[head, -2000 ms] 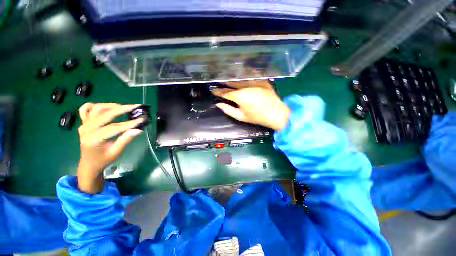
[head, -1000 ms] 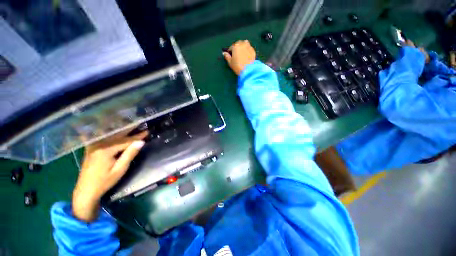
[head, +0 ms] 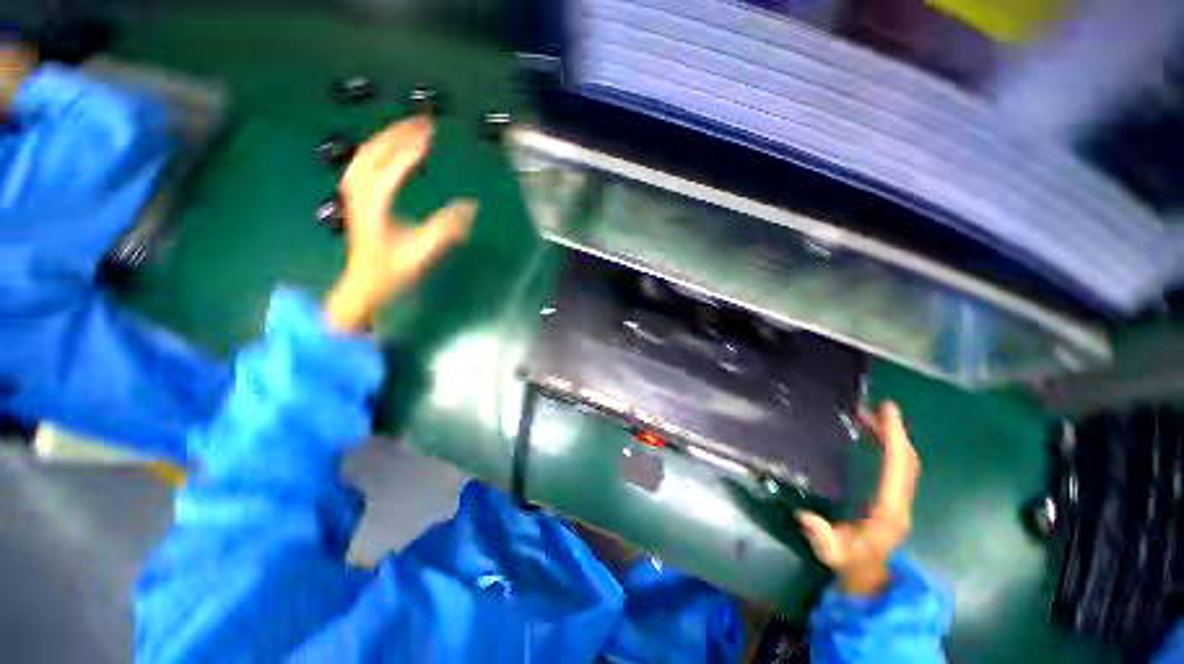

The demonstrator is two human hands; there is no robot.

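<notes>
The black fixture base (head: 701, 376) lies on the green mat in front of me, with a red button (head: 652, 440) on its front edge. My left hand (head: 390, 234) is over the mat left of the base, thumb and fingers apart, with nothing seen in it. Its fingertips are close to a small black housing (head: 423, 99); from this view I cannot tell whether they touch it. My right hand (head: 876, 499) is at the right end of the base, thumb and fingers spread, with nothing visible in it. The image is blurred. The nest is partly hidden under the guard.
The clear guard (head: 779, 260) and instruction board (head: 831, 130) hang over the rear of the base. More black housings (head: 335, 149) lie at the left. A black parts tray (head: 1123, 519) is at the right. Another person's blue sleeve (head: 78, 169) is at the left edge.
The view has swung left. My left hand has left the base and moved out over the housings at the left. My right hand has come back from the rear right to the base's right end.
</notes>
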